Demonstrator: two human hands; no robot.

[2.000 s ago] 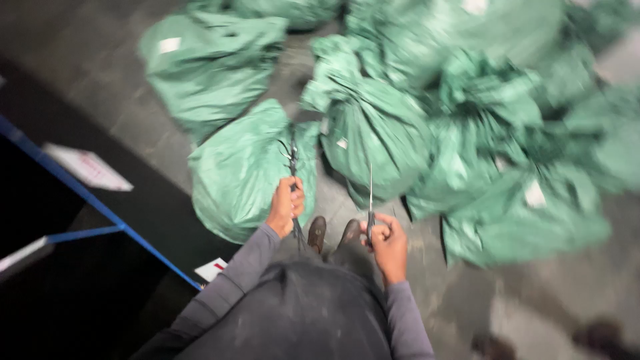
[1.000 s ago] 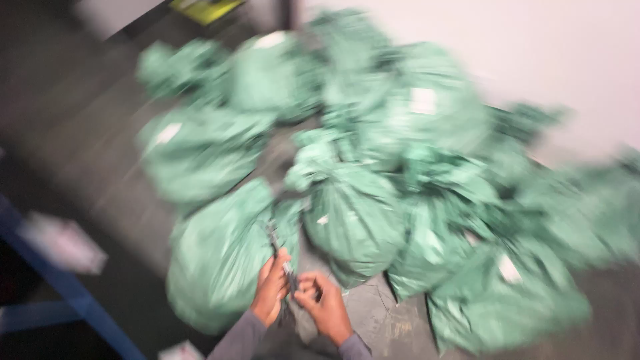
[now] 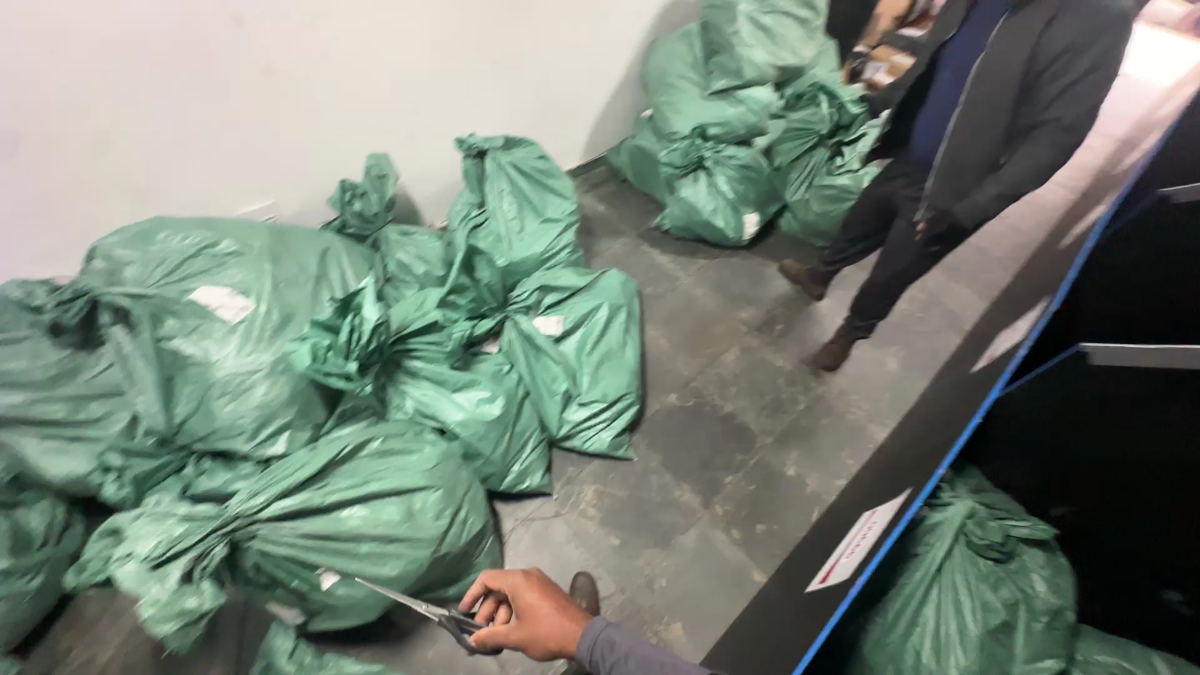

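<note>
My right hand (image 3: 532,614), in a dark grey sleeve, comes in from the bottom edge. It grips a pair of scissors (image 3: 445,614) by the dark handles, the metal blades pointing up and left, close together. Just beyond the tips lies a tied green plastic sack (image 3: 375,516) with a small white tag (image 3: 328,579). Whether the blades touch the sack cannot be told. My left hand is out of the picture.
Several tied green sacks (image 3: 225,356) lie along the white wall (image 3: 281,94), and more are heaped at the back (image 3: 717,187). A person (image 3: 975,122) in a dark jacket stands right of centre. A blue-edged black structure (image 3: 923,497) borders the right side, with a green sack (image 3: 975,581) beyond its edge.
The view has swung widely to the right, bringing in the person and the heap at the back. My left hand, close to my right one a second ago, has left the view.
</note>
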